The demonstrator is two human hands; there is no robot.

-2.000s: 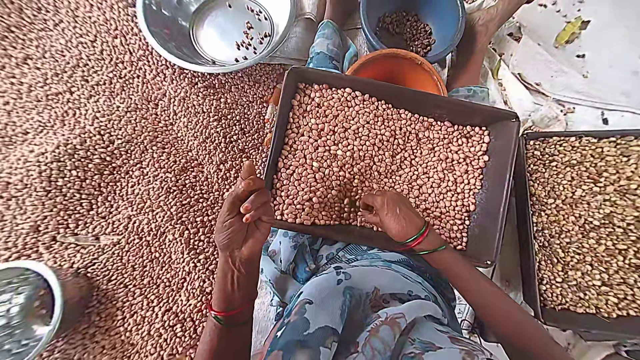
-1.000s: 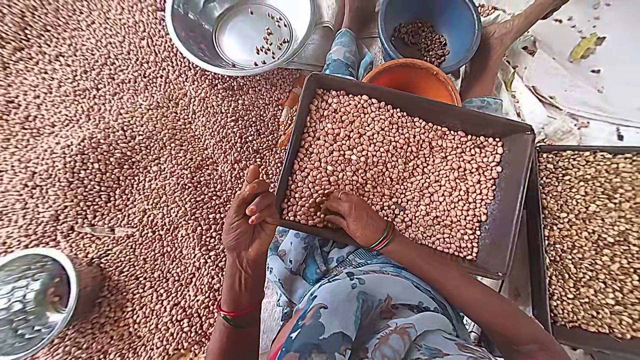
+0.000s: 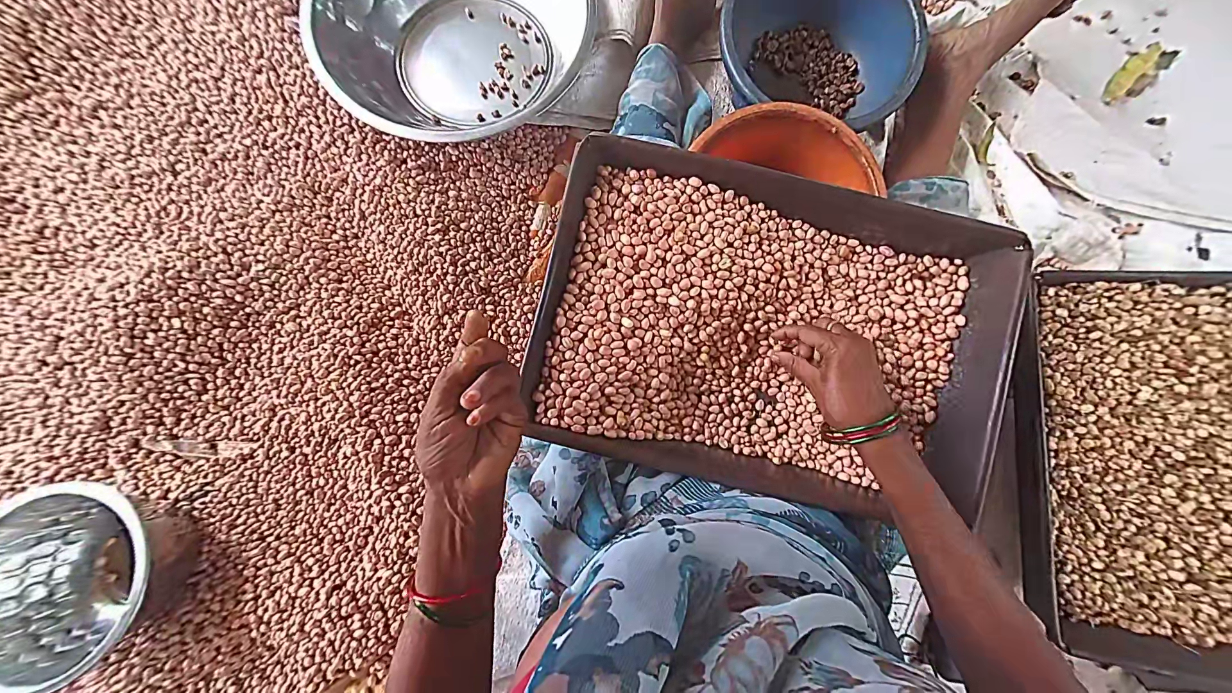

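A dark rectangular tray [image 3: 991, 289] lies tilted over my lap, its floor largely covered by pinkish-brown nuts or beans [image 3: 674, 260]. Over the right half of these, my right hand [image 3: 842, 371] hovers or touches lightly, thumb and fingertips close together but apart; nothing shows between them. My left hand [image 3: 472, 404] is raised just outside the tray's left edge, palm turned up and fingers curled. Whether something small sits inside its fingers cannot be told. Both wrists wear thin red and green bangles.
A broad heap of the same nuts or beans [image 3: 241, 289] spreads at left, with a metal vessel [image 3: 67, 587] on it. Beyond the tray are a steel basin [image 3: 366, 91], a blue bowl [image 3: 910, 67] and an orange bowl [image 3: 789, 144]. A second filled tray [image 3: 1039, 462] stands right.
My right hand has moved from the tray's lower left part toward the right over the nuts or beans. My left hand stays curled beside the tray's left edge.
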